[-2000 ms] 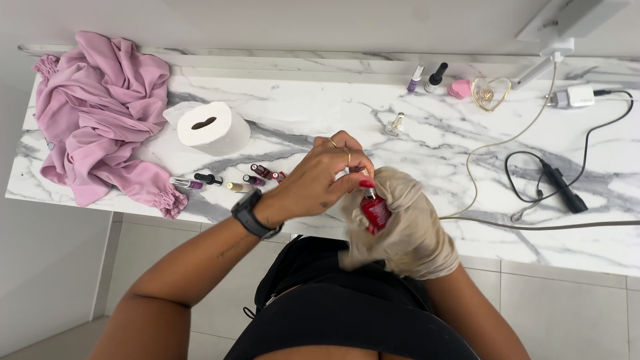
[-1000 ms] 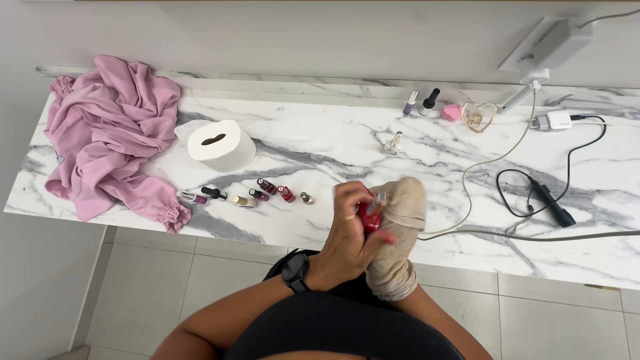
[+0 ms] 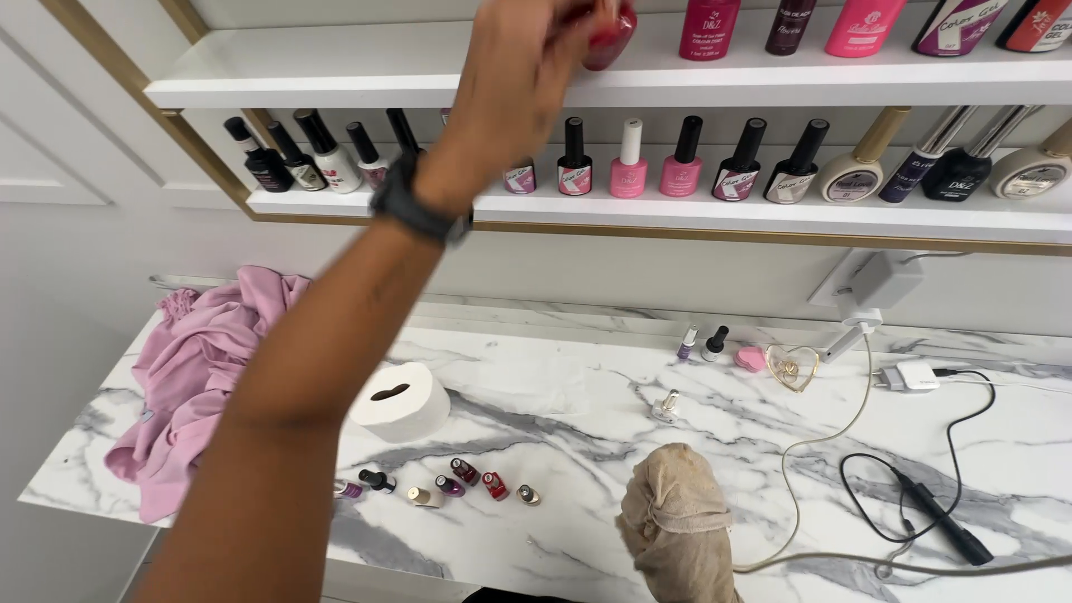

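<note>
My left hand (image 3: 511, 92), with a dark watch on its wrist, holds a red nail polish bottle (image 3: 611, 40) at the front of the upper white shelf (image 3: 352, 79). The hand is blurred, and part of the bottle is hidden by the fingers. My right hand (image 3: 674, 511), covered by a beige cloth (image 3: 687, 548), is low over the marble-patterned counter (image 3: 578, 523); its fingers are hidden. Several nail polish bottles stand on the upper shelf to the right of my left hand. A row of polish bottles (image 3: 630, 172) lines the lower shelf (image 3: 578, 211), partly behind my left forearm.
On the counter are a pink garment (image 3: 188, 377), a toilet paper roll (image 3: 410, 410), several small bottles (image 3: 494, 486), a clear-based bottle (image 3: 667, 406), a heart-shaped dish (image 3: 791, 368), a charger (image 3: 913, 377), cables and a black pen-shaped device (image 3: 950, 523). The shelves overhang the counter's back.
My left hand has moved up from beside my cloth-covered right hand to the upper shelf, with the red bottle in it. The view has tilted up, bringing the shelves into sight.
</note>
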